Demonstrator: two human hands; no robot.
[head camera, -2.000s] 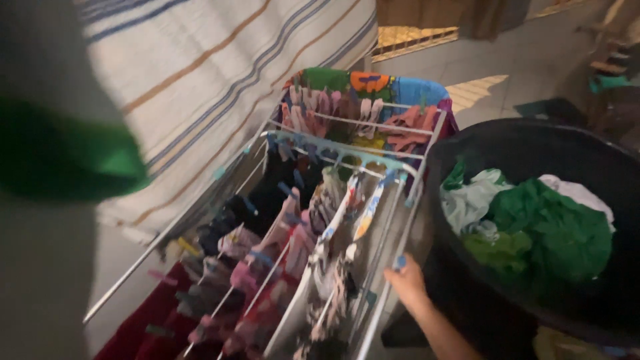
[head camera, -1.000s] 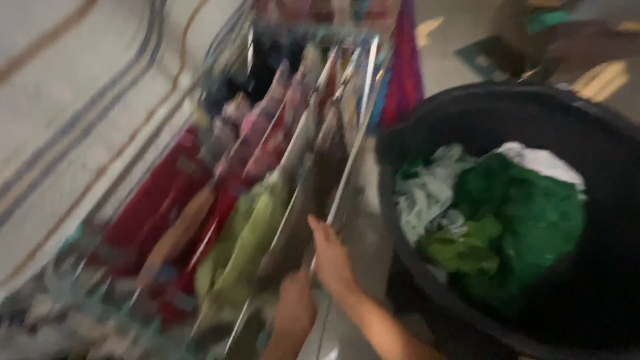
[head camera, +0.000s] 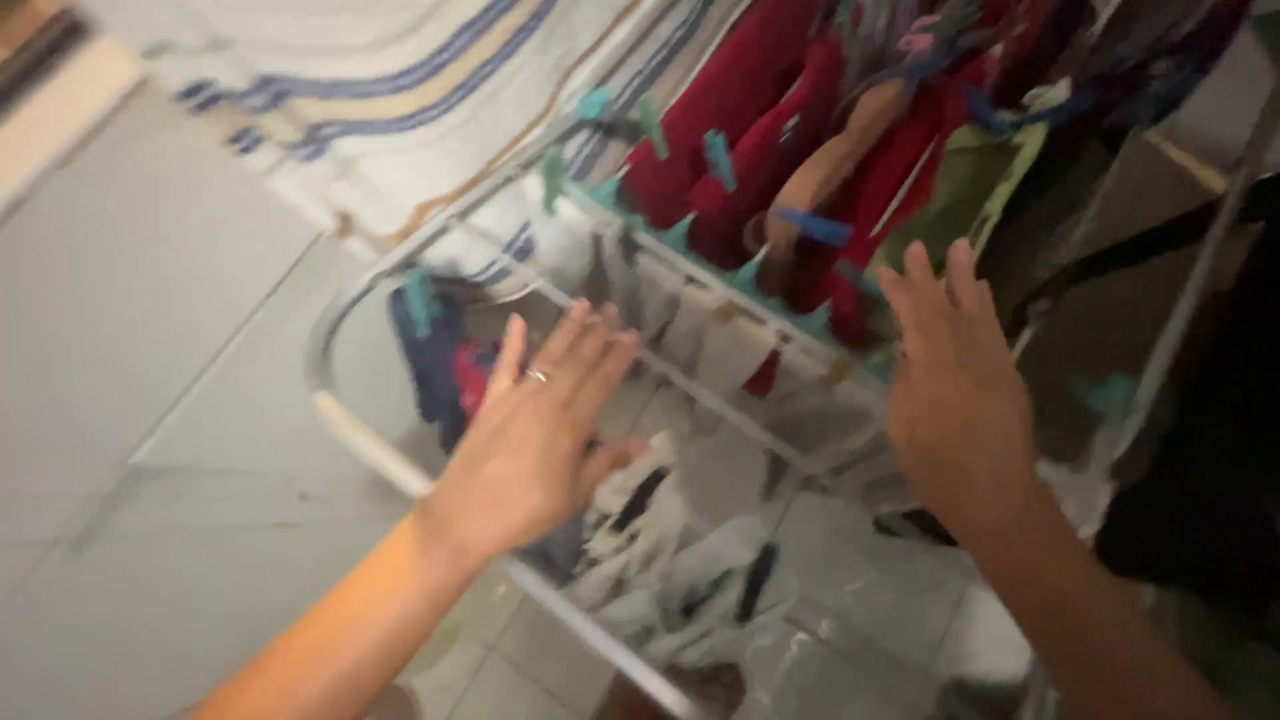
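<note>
My left hand (head camera: 545, 420), with a ring on one finger, is spread above the near end of a metal drying rack (head camera: 580, 625). Nothing is in it. To the right, my right hand (head camera: 960, 380) is raised beside the hanging clothes, fingers apart and empty. Red garments (head camera: 735, 130) and a green garment (head camera: 955, 205) hang from the rack's bars. A blue clothespin (head camera: 815, 227) and several teal clothespins (head camera: 718, 160) grip the laundry. A dark blue garment (head camera: 430, 345) hangs at the rack's left corner.
A white striped cloth (head camera: 400, 90) hangs behind the rack. More light laundry (head camera: 680, 560) shows low beneath the bars. A black object (head camera: 1210, 430) stands at the right edge. Tiled floor (head camera: 200, 500) lies at left.
The view has swung left along the rack, and the black tub's green laundry is out of sight. My hands, close together near the rack's side bar a second ago, are now apart.
</note>
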